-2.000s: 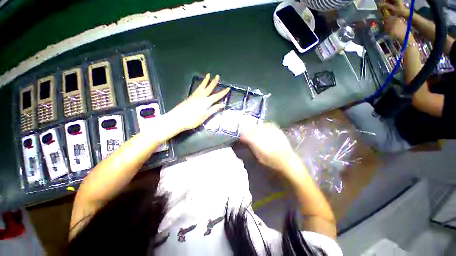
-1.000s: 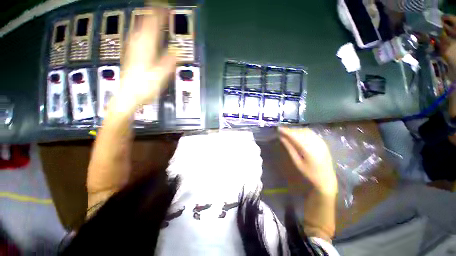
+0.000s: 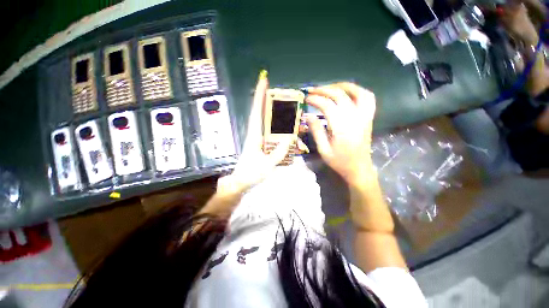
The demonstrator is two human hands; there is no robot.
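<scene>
My left hand (image 3: 250,157) holds a gold keypad phone (image 3: 283,117) upright, its dark screen facing up, thumb over the keys. A small yellow spot shows at the left index fingertip. My right hand (image 3: 349,123) is at the phone's upper right edge, fingers bent towards it. A small shiny, dark-edged bit shows between the right fingers and the phone; I cannot tell whether it is gripped. The phone tray (image 3: 53,78) at left holds four gold phones screen up in its top row and several white-backed ones below; the top-left pocket is empty. The lens tray is hidden by the hands.
An open carton (image 3: 466,195) with clear film waste (image 3: 415,174) is below the bench edge at right. A white crumpled piece (image 3: 401,47), a small black frame (image 3: 437,73) and a smartphone (image 3: 417,13) lie at upper right. Another person's arm shows at the far right.
My left hand has moved from the phone tray to in front of me and now holds a phone. My right hand has risen from the bench edge to the phone. The camera view has shifted.
</scene>
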